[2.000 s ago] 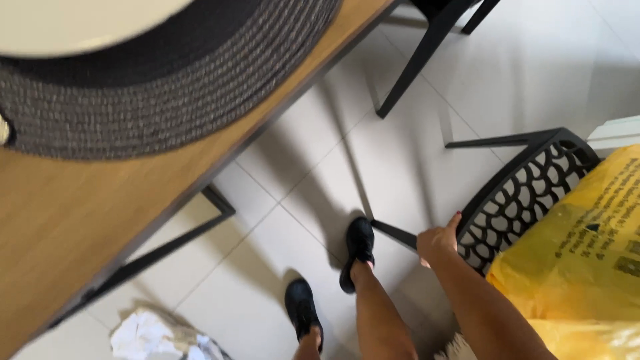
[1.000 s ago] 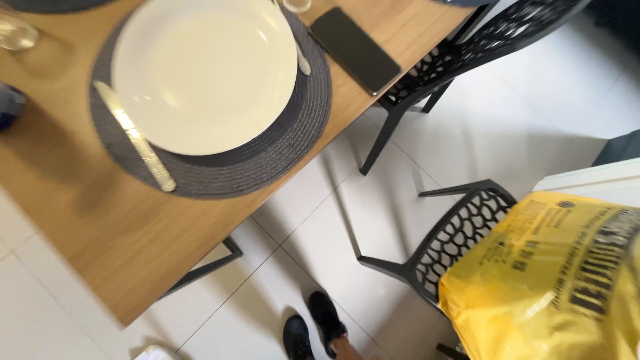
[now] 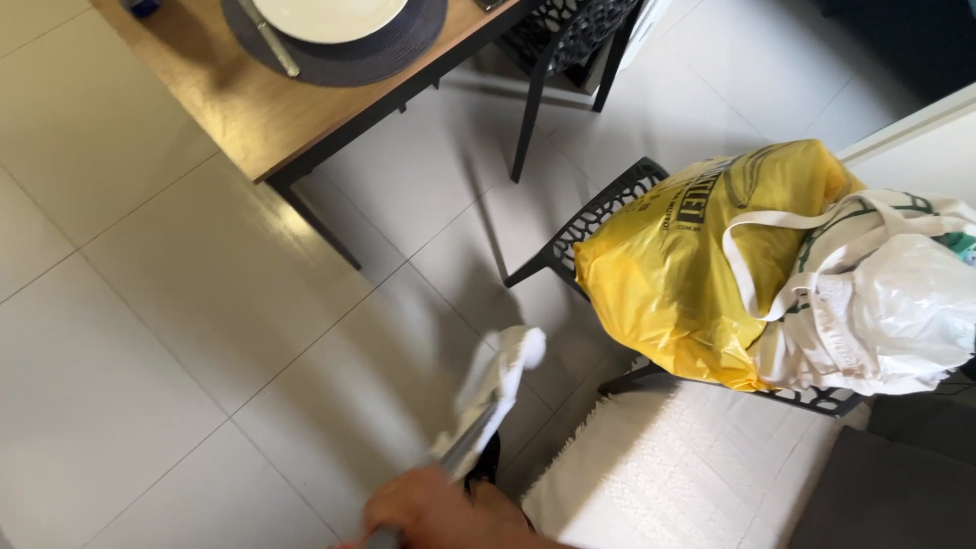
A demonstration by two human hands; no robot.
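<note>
At the bottom of the head view, my right hand (image 3: 427, 503) is closed around a grey handle (image 3: 467, 448). A blurred white cloth (image 3: 499, 374) is at the handle's far end, over the tiled floor. Part of a black shoe (image 3: 484, 461) shows just beyond the hand. My left hand cannot be made out. Up and to the right of my right hand, a black openwork chair (image 3: 568, 248) carries a yellow plastic bag (image 3: 671, 274) and a whitish cloth tote bag (image 3: 820, 328).
A wooden table (image 3: 206, 84) at upper left bears a white plate (image 3: 335, 15), a round dark placemat (image 3: 343, 69) and a knife (image 3: 271, 38). Another black chair (image 3: 534, 99) stands beside it. A white fringed rug (image 3: 633, 465) and grey upholstery (image 3: 884, 488) lie at lower right.
Two seconds ago my right hand was at the black chair's edge; one second ago it was out of view. Now it grips the grey handle with the white cloth. The view has shifted.
</note>
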